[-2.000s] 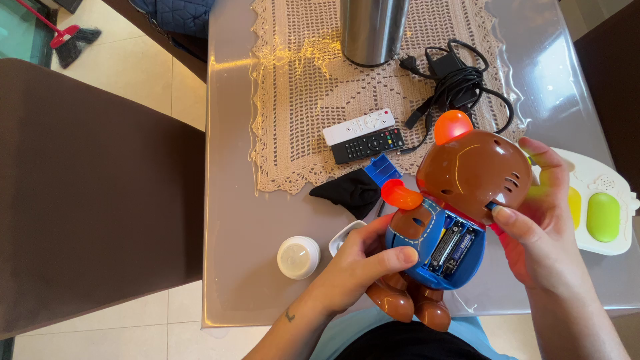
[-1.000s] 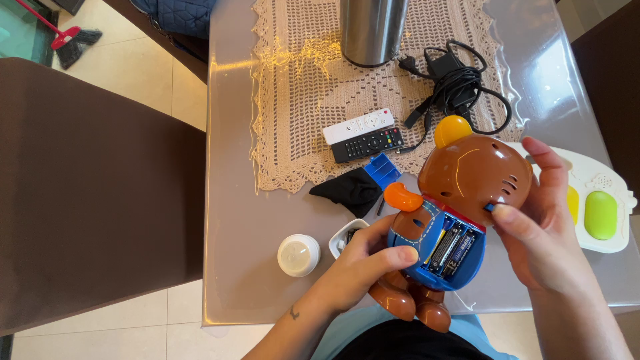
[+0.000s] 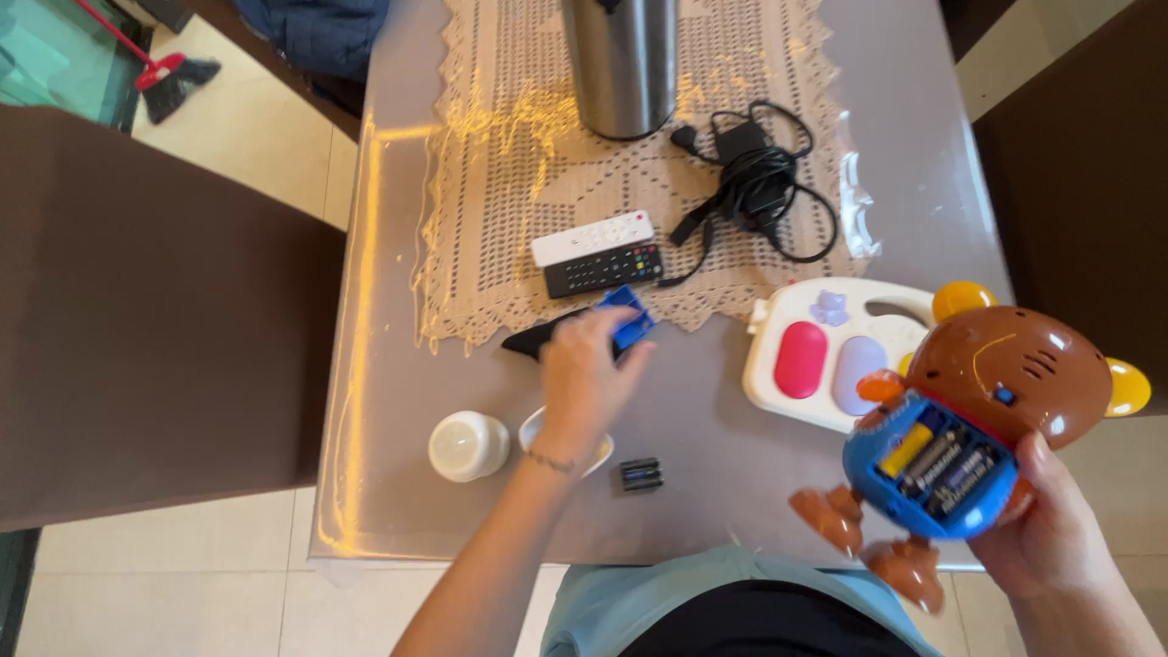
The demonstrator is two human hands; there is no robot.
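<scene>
My right hand (image 3: 1049, 520) holds a brown plastic bear toy (image 3: 1013, 365) at the right, its back facing me. In its blue body lies an uncovered battery compartment (image 3: 940, 461) with several batteries. Over the table's middle, my left hand (image 3: 593, 365) has its fingertips at a blue plastic battery cover (image 3: 630, 319), which lies by a black cloth (image 3: 547, 336); whether the fingers grip the cover is unclear. Small black batteries (image 3: 641, 474) lie to the right of my left wrist. Beneath that wrist is a white oval dish (image 3: 598, 453), partly hidden.
A white round container (image 3: 468, 446) stands at the left. Behind are a white remote (image 3: 593, 237), a black remote (image 3: 605, 270), a coiled black power cable (image 3: 757, 182) and a steel tumbler (image 3: 625, 73) on a crocheted runner (image 3: 502, 182). A toy with coloured buttons (image 3: 766, 365) lies beside the bear.
My left hand has let go of the bear and moved to the blue cover. My right hand has shifted the bear rightward and now holds it from below. The bear's ears and arm no longer glow red.
</scene>
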